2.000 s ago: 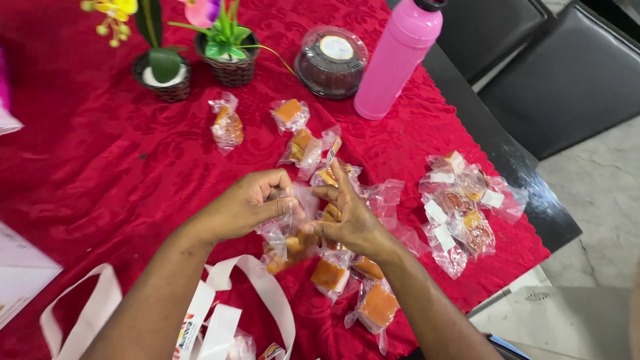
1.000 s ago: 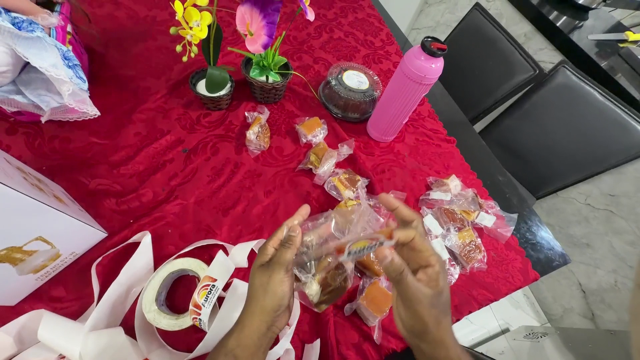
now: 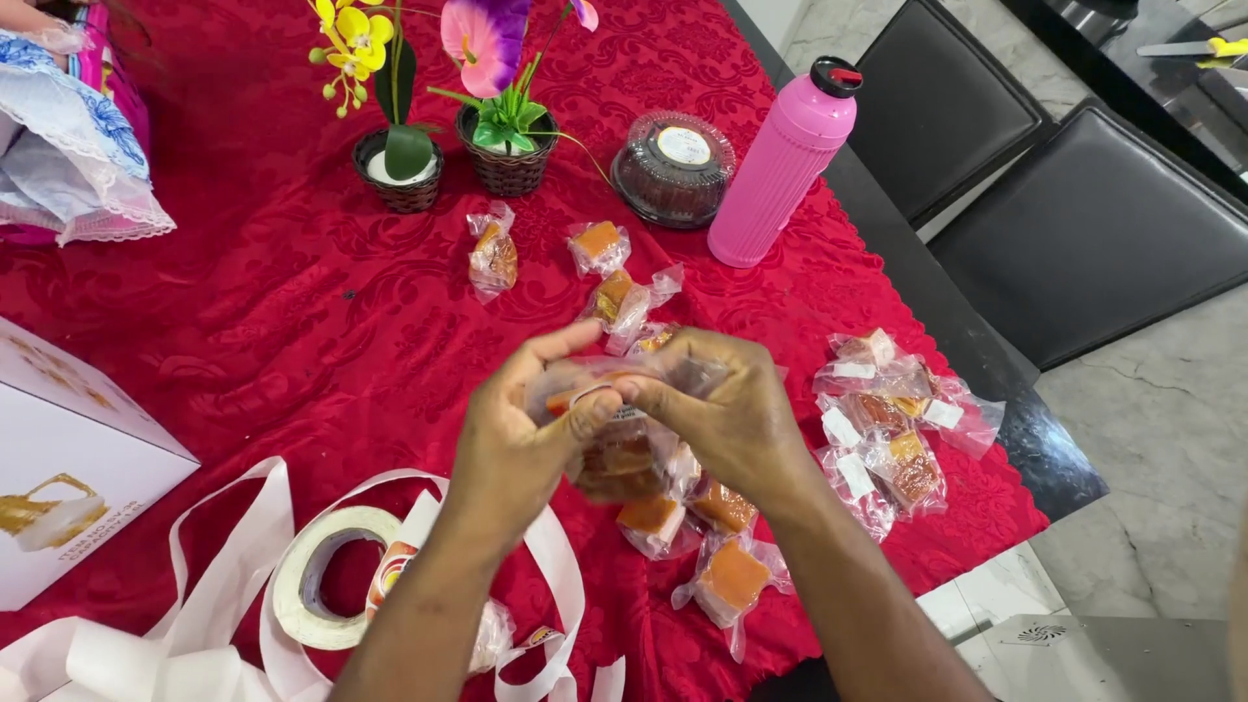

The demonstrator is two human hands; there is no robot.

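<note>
Both my left hand (image 3: 526, 429) and my right hand (image 3: 731, 419) grip a clear plastic wrapper around a brown food piece (image 3: 619, 463), thumbs meeting on a printed sticker. Under and around them lie several wrapped orange-brown cake pieces (image 3: 734, 575). To the right is a pile of wrapped pieces with white labels (image 3: 907, 458). A roll of stickers (image 3: 327, 575) on white backing strip lies left of my left forearm, its loose strip (image 3: 561, 565) looping over the cloth. One wrapped piece (image 3: 493, 258) lies apart, below the flower pots.
A pink bottle (image 3: 780, 166) stands beside a round lidded plastic container (image 3: 673, 171). Two wicker pots (image 3: 507, 161) hold artificial flowers. A white box (image 3: 78, 468) is at left, lacy fabric (image 3: 68, 136) at upper left. Black chairs (image 3: 1092, 234) stand past the table's right edge.
The wrapped piece in my hands was turned with its sticker showing a second ago; now my thumbs are together on it. The view has shifted, bringing the sticker roll and box more into sight.
</note>
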